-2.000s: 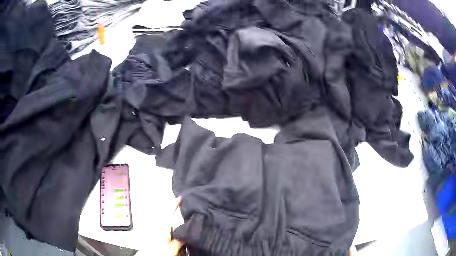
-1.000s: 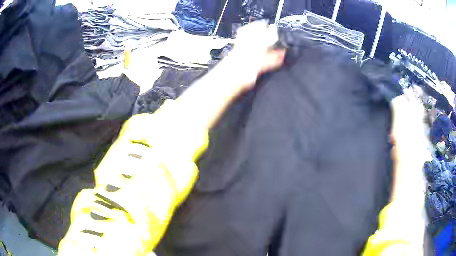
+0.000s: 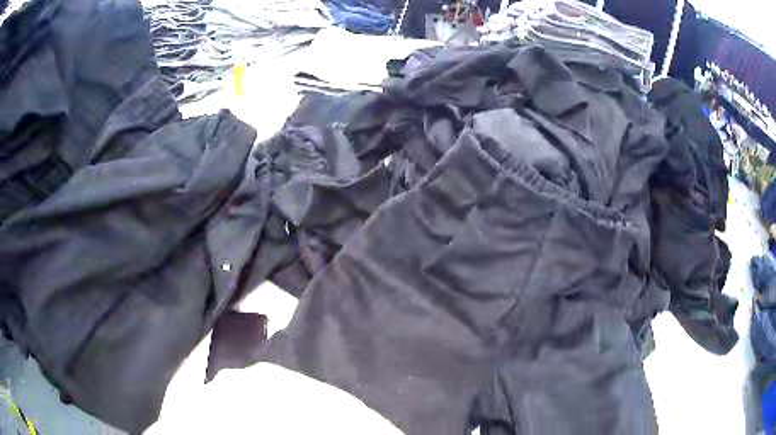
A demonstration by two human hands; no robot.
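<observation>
Dark shorts (image 3: 442, 280) lie spread over a garment heap. Their gathered waistband (image 3: 553, 185) is at the top, slanting down to the right, and the legs point down to the bottom edge. A seam runs down the middle to the crotch. Neither of my hands can be made out. A washed-out white shape at the bottom, left of the legs, hides the lower part of the smartphone (image 3: 236, 340); whether it is an arm or sleeve I cannot tell.
A dark garment pile (image 3: 128, 246) is at the left. A dark heap (image 3: 587, 110) lies behind and right of the shorts. Folded pale-edged stacks (image 3: 570, 30) stand behind on the white table (image 3: 693, 382). Blue clothing is at the far right.
The shorts were waistband-down near me, then blurred between both raised arms; now they lie still, waistband away from me, on the heap. The yellow-sleeved arms have left the centre.
</observation>
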